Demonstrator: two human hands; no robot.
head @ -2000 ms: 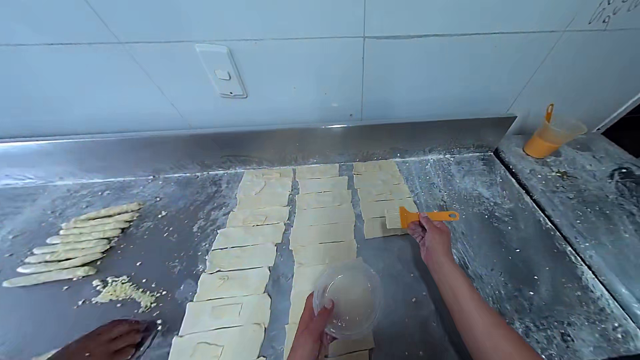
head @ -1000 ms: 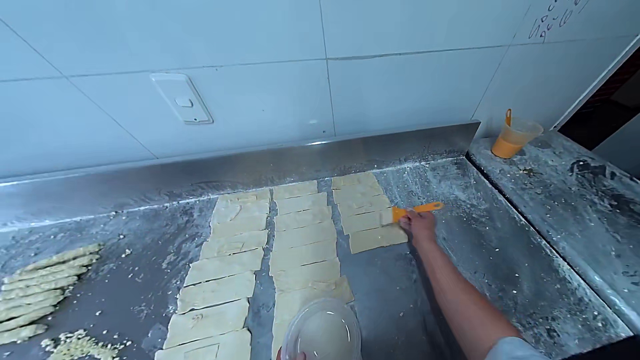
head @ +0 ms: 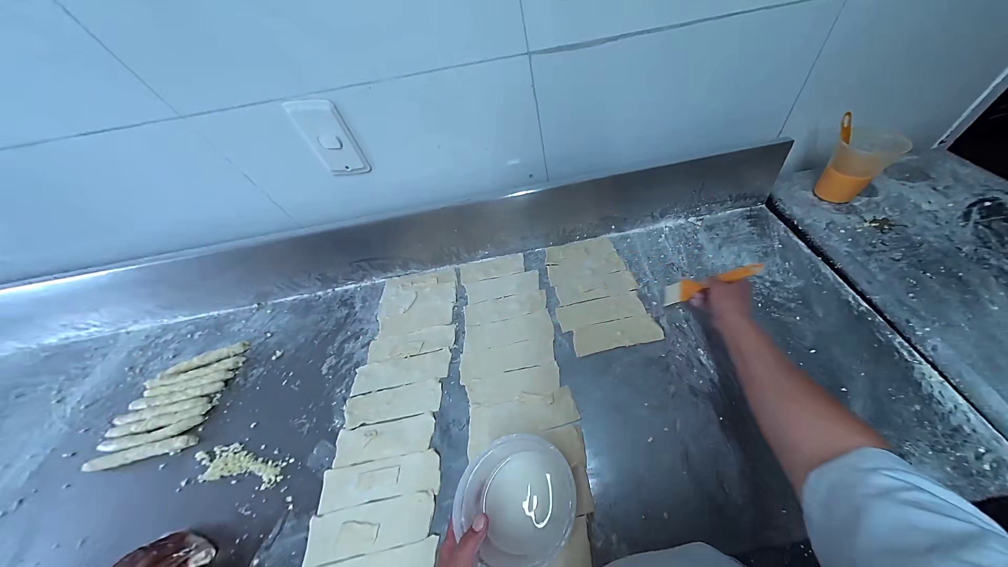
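In my right hand (head: 726, 301) is a pastry brush with an orange handle (head: 740, 272); its pale bristles hover or rest just right of the short right-hand column of dough rectangles (head: 606, 307). My left hand (head: 465, 542), at the bottom centre, grips the rim of a round clear plastic bowl (head: 517, 500) over the middle column of dough (head: 508, 339). Whitish liquid seems to be in the bowl. A longer column of dough pieces (head: 390, 449) lies to its left. Some pieces have small dough scraps on top.
Filled dough sticks (head: 169, 405) lie at the left, near a crumbly pale heap (head: 240, 465). A dark object (head: 167, 550), partly cut off, is at the lower left. A metal backsplash (head: 441, 228) edges the floured counter. A plastic jug (head: 858, 165) with orange liquid stands back right.
My right hand has moved the brush off the right column of dough to the bare counter beside it. The left hand still holds the bowl.
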